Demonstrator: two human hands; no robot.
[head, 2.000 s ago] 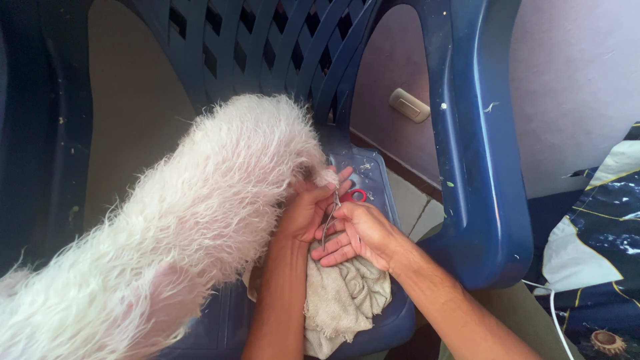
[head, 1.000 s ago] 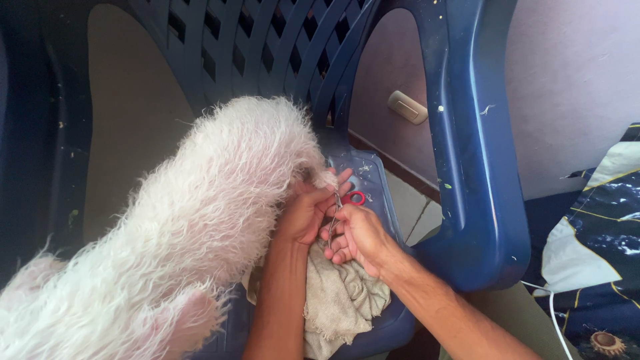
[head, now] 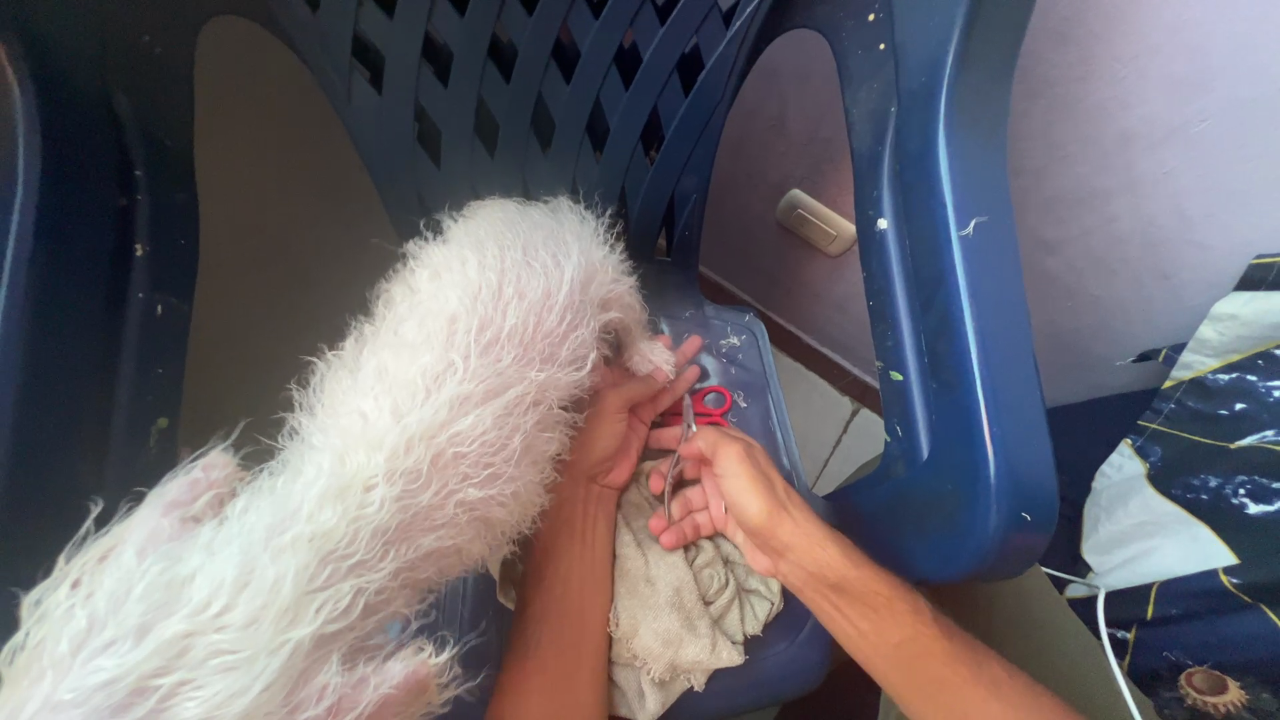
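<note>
A dog with a white, wavy coat [head: 440,400] lies across a blue plastic armchair [head: 735,335], its body reaching from the lower left to the middle. My left hand [head: 625,420] is at the dog's far end, fingers around a small furry paw [head: 650,357]. Just to the right, my right hand [head: 725,485] grips a slim metal nipper-like tool [head: 683,440], its tip pointing up near my left fingers. Red-handled scissors [head: 712,402] lie on the seat behind the hands. Beneath the hands is a crumpled beige cloth [head: 690,610].
The chair's armrest [head: 960,300] rises on the right. Behind it a beige wall switch [head: 816,222] is on the pale wall. Dark patterned fabric [head: 1210,480] and a white cable [head: 1108,640] are at the far right. Bits of hair lie on the seat.
My right hand has shifted slightly around the metal tool, and the tool's tip now shows clear of the paw. My left hand stays at the paw.
</note>
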